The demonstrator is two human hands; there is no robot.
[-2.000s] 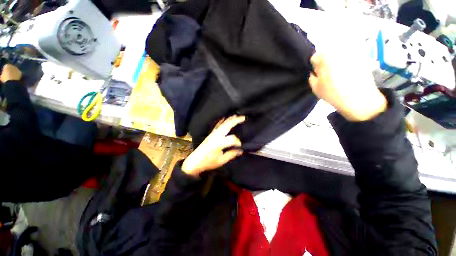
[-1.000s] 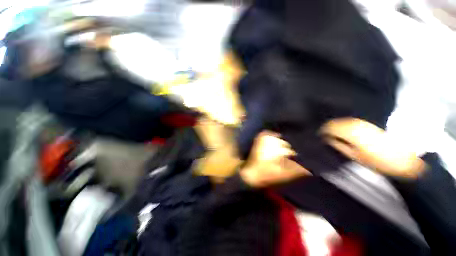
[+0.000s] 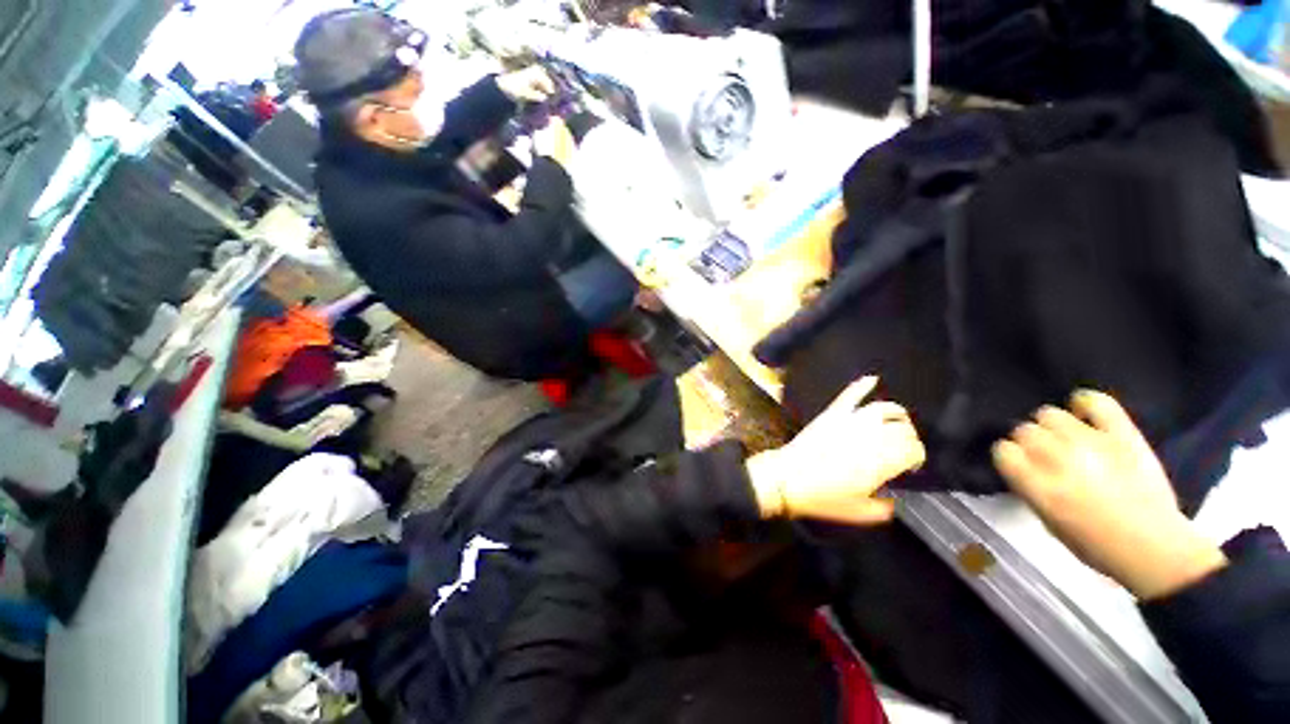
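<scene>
A black garment point(image 3: 1089, 269) lies spread over the machine table point(image 3: 976, 559) at the right, with a raised seam line running down it. My left hand point(image 3: 849, 460) is at its near left edge, palm down, with fingers apart and one finger raised off the cloth. My right hand point(image 3: 1096, 488) lies on its near edge, fingers bent with the tips on the cloth; whether they pinch it is not clear. The garment's far right part is cut off by the picture's edge.
A masked coworker point(image 3: 453, 241) in dark clothes sits beyond at the left, at a white-grey machine point(image 3: 715, 113). A yellow-brown board point(image 3: 785, 290) adjoins the garment. Cloth heaps, one white point(image 3: 290, 545), one orange point(image 3: 276, 354), lie at the left. Dark cloth point(image 3: 1033, 50) lies behind the table.
The view has swung left, showing the coworker and cloth heaps. My right hand has moved from the garment's right side to its near edge. The garment lies flatter.
</scene>
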